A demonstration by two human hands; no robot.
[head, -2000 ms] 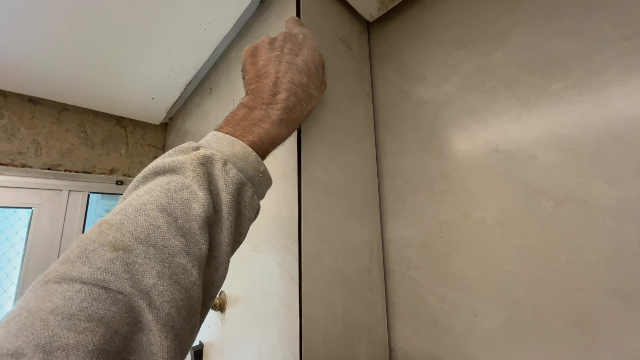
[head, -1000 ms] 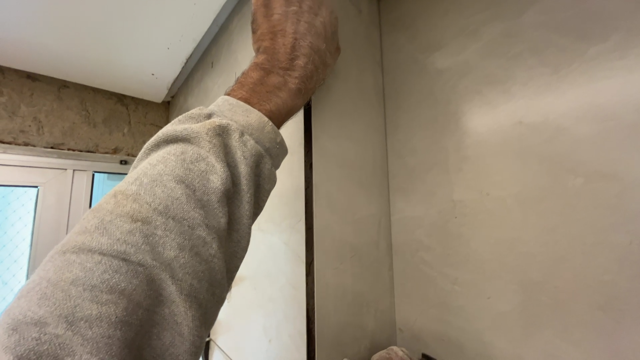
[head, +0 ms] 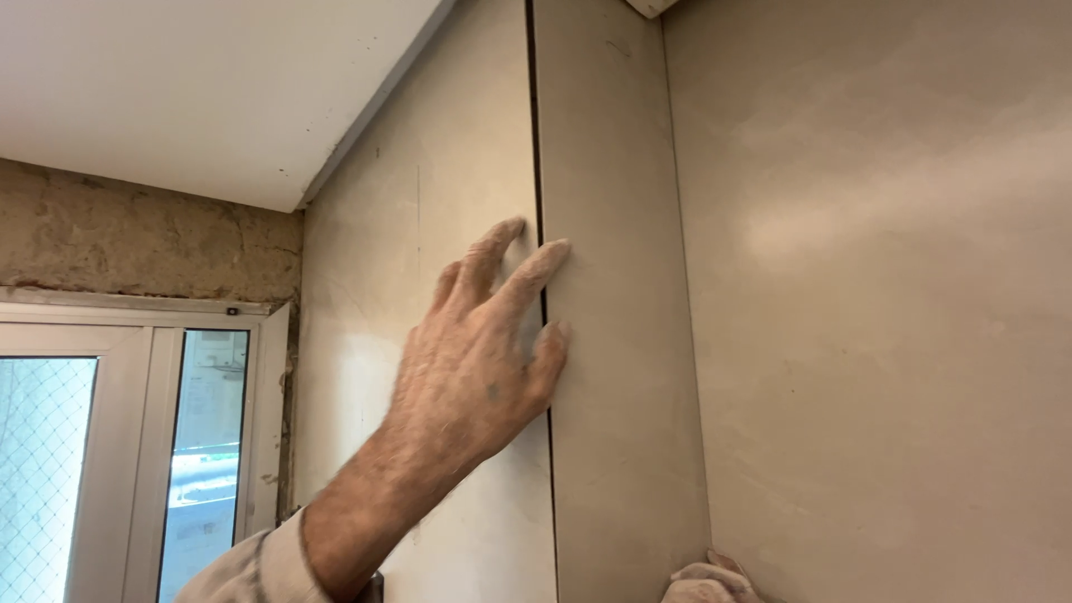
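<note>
My left hand (head: 477,360), fingers apart, rests across the dark vertical gap between a large beige tile panel (head: 368,251) on the left and a narrow beige tile strip (head: 620,335) on the right. Its thumb and index finger reach onto the strip's edge; the other fingertips lie on the left panel. At the bottom edge of the view, part of my right hand (head: 708,584) shows by the corner where the strip meets the wide right-hand tile (head: 888,335). Most of that hand is cut off, so what it touches or holds is unclear.
A white ceiling panel (head: 193,92) slopes in at the upper left, its edge meeting the tile. Below it are rough bare plaster (head: 142,239) and a white-framed window (head: 126,452) with netting outside. A pale corner piece (head: 651,7) juts in at the top.
My left hand has come down from the top of the gap and its fingers have spread. The gap looked wider one second ago. Part of my right hand shows at the bottom, absent two seconds ago.
</note>
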